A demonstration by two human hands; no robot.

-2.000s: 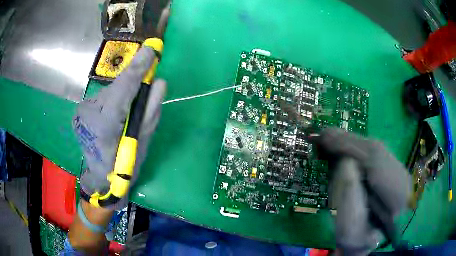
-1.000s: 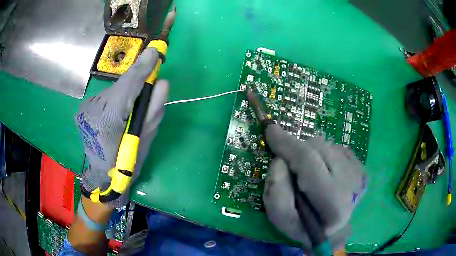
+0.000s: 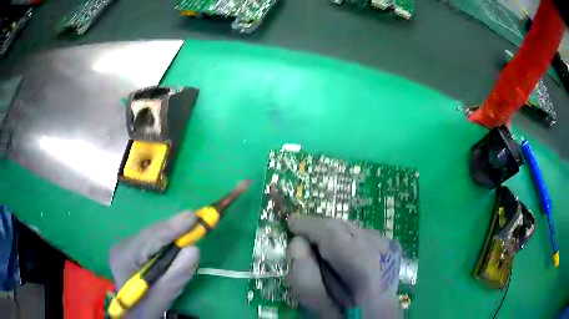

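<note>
The green circuit board (image 3: 399, 215) lies on the green mat in front of me. My left hand (image 3: 156, 265), in a grey glove, holds the yellow-and-black soldering iron (image 3: 165, 255); its dark tip points up and right, just left of the board and apart from it. Solder wire (image 3: 228, 273) runs from my left hand to the board's lower left part. My right hand (image 3: 343, 265), gloved, holds the black soldering iron (image 3: 330, 283) with its tip over the board's upper left part; whether it touches is unclear. My right hand hides the board's lower middle.
The left iron stand (image 3: 178, 115) with a yellow sponge (image 3: 145, 162) stands beside a shiny metal plate (image 3: 68, 112). At right are a red tube (image 3: 521, 78), a round black holder (image 3: 493, 159), the right stand (image 3: 499, 243) and a blue stick (image 3: 539, 187). Boards (image 3: 231, 11) lie on the dark conveyor.
The view has shifted, showing the conveyor. The left iron has swung from pointing up to pointing toward the board. The right iron remains over the board's upper left part. The wire now meets the board lower down.
</note>
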